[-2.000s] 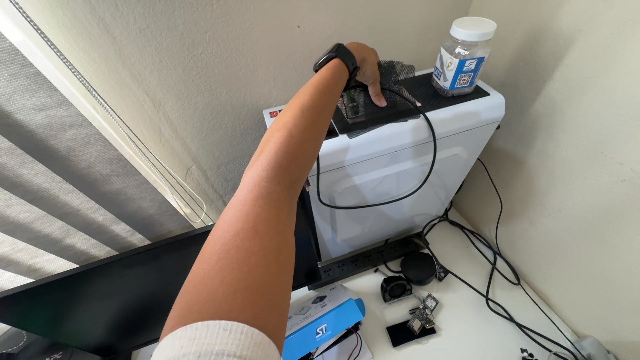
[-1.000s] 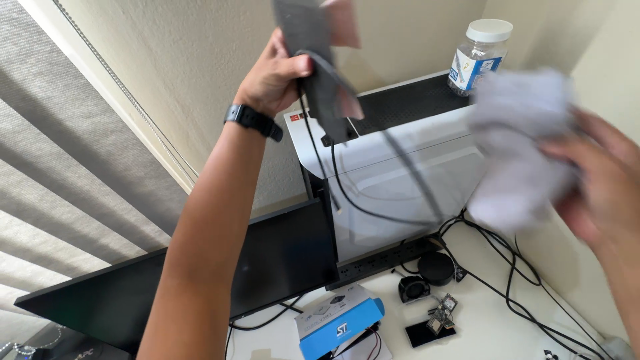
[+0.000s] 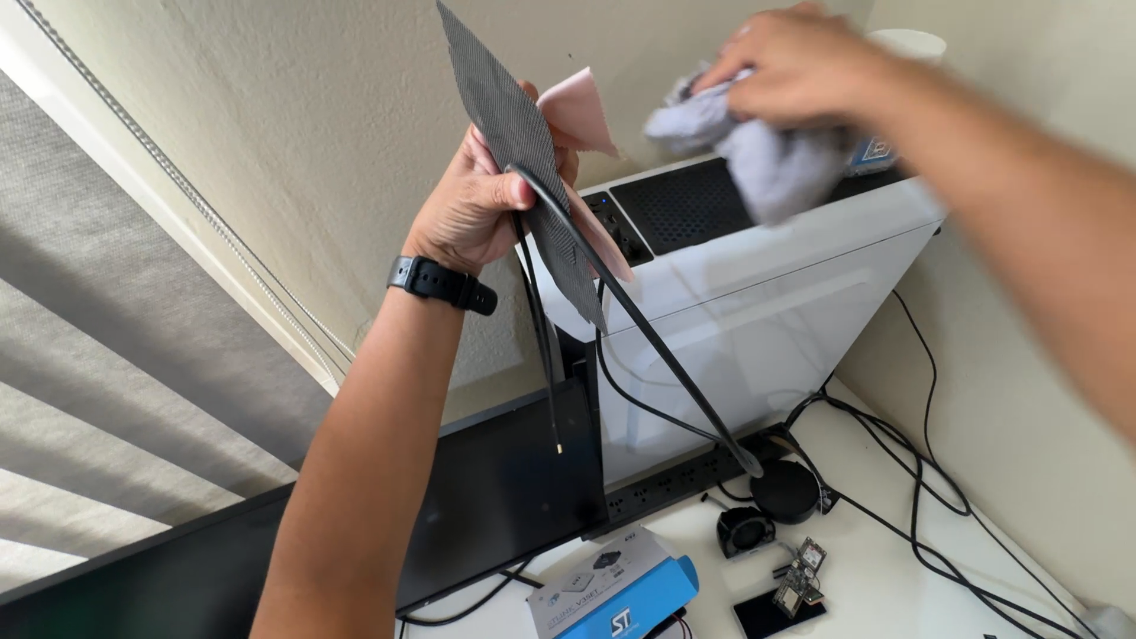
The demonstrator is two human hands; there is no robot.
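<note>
My left hand (image 3: pixel 484 200), with a black watch on the wrist, grips a grey patterned cloth (image 3: pixel 524 133), a pink cloth (image 3: pixel 581 111) with zigzag edges, and thin black cables (image 3: pixel 661 351) that hang down. Blurred by motion, my right hand (image 3: pixel 781 67) pinches a crumpled light grey cloth (image 3: pixel 772 169) over the top of a white computer case (image 3: pixel 737 355). The case's dark mesh top panel (image 3: pixel 683 209) lies partly behind that cloth. Behind my right forearm, a clear jar with a white lid (image 3: pixel 910 43) is mostly hidden.
A monitor (image 3: pixel 506 488) stands in front of the case, beside a black power strip (image 3: pixel 666 490). On the white desk are a blue and white box (image 3: pixel 612 590), a small blower fan (image 3: pixel 745 531), a round black object (image 3: pixel 785 491), circuit boards (image 3: pixel 799 577) and tangled black cables (image 3: pixel 919 497).
My left hand, on top of the case two seconds ago, now holds the cloths and cables up above its left end. My right hand has moved the grey cloth left and up from the case's right side.
</note>
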